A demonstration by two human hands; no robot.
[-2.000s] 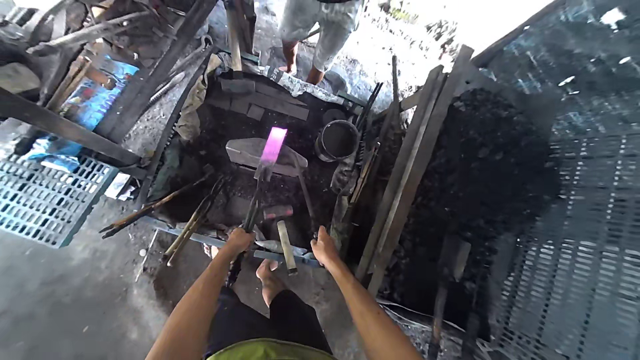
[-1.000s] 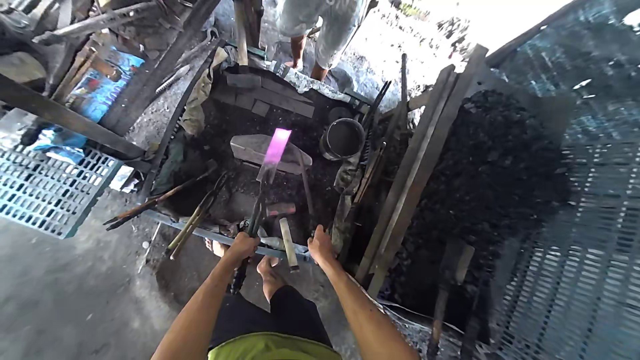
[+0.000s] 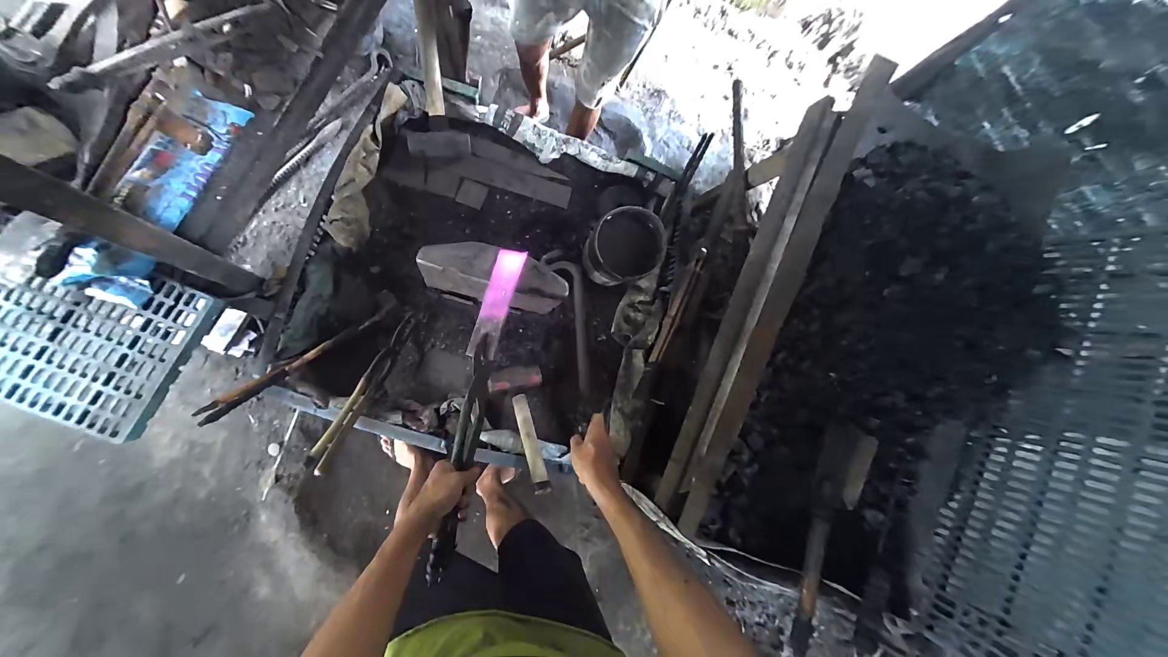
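My left hand [image 3: 443,491] is closed around the handles of dark metal tongs [image 3: 469,411]. Their jaws hold a flat metal bar [image 3: 504,285], glowing pink-white, across a pale anvil block [image 3: 447,268]. My right hand [image 3: 598,458] is at the near edge of the dark bed, by the lower end of a hooked metal rod [image 3: 581,328]; whether its fingers grip the rod is unclear. Between my hands a hammer lies with its wooden handle [image 3: 529,440] towards me and its reddish head [image 3: 515,379] beyond.
Beyond the block is a round bucket [image 3: 626,245]. Other tongs [image 3: 365,394] lean at the left edge. Wooden planks [image 3: 776,292] and a heap of charcoal [image 3: 903,328] are at right. A plastic crate [image 3: 100,351] lies left. A person's legs [image 3: 584,64] are at the far side.
The hooked rod has shifted right, away from the glowing bar, and its hooked end now shows beside the block. The left hand still holds the tongs.
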